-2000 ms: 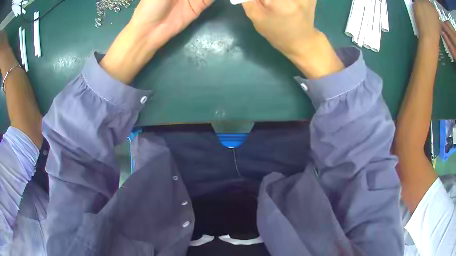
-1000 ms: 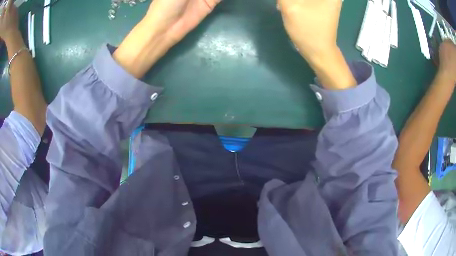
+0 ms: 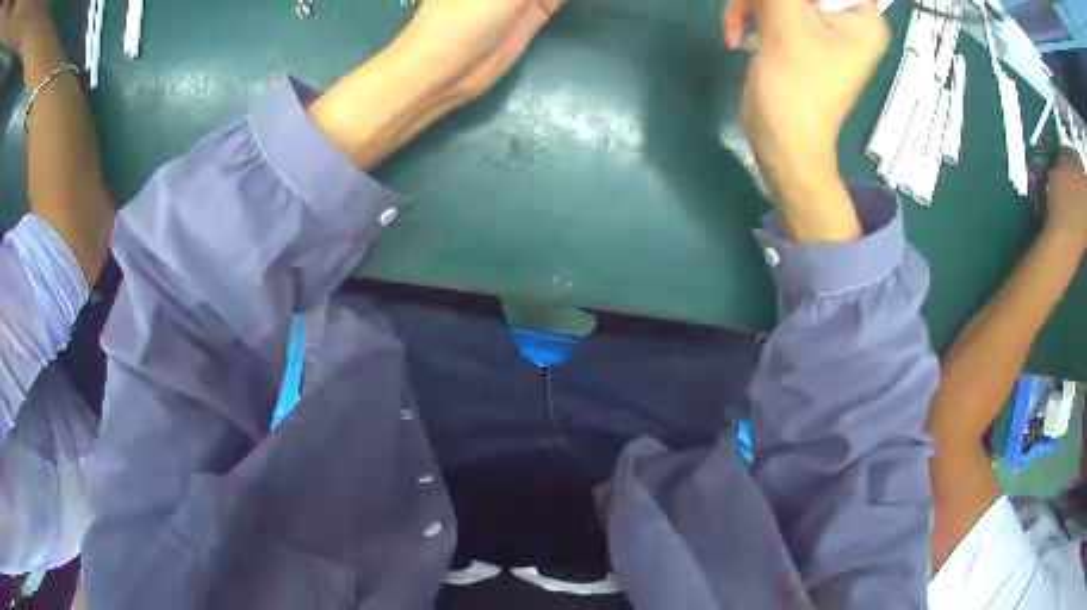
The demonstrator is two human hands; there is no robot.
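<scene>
My right hand (image 3: 814, 89) is near the top edge, right of centre, with its fingers curled. A white strip (image 3: 844, 5) shows at its upper side, gripped in the hand and partly cut off by the picture's edge. My left hand (image 3: 477, 42) is at the top, left of centre. Its fingertips are cut off, so what it holds is hidden. A fanned heap of loose white strips (image 3: 918, 113) lies on the table just right of my right hand. One small metal fitting (image 3: 304, 8) shows at the top left.
The dark-green table (image 3: 572, 203) has its near edge before my lap. A neighbour's arm (image 3: 60, 155) is at the left, near two white strips (image 3: 134, 26). Another person's arm (image 3: 1013, 310) reaches in at the right, near more white strips (image 3: 1011, 125). A blue bin (image 3: 1028, 419) is below right.
My right hand has moved right, away from my left hand and towards the strip heap. The view has shifted, so most of the metal pile has left the top edge.
</scene>
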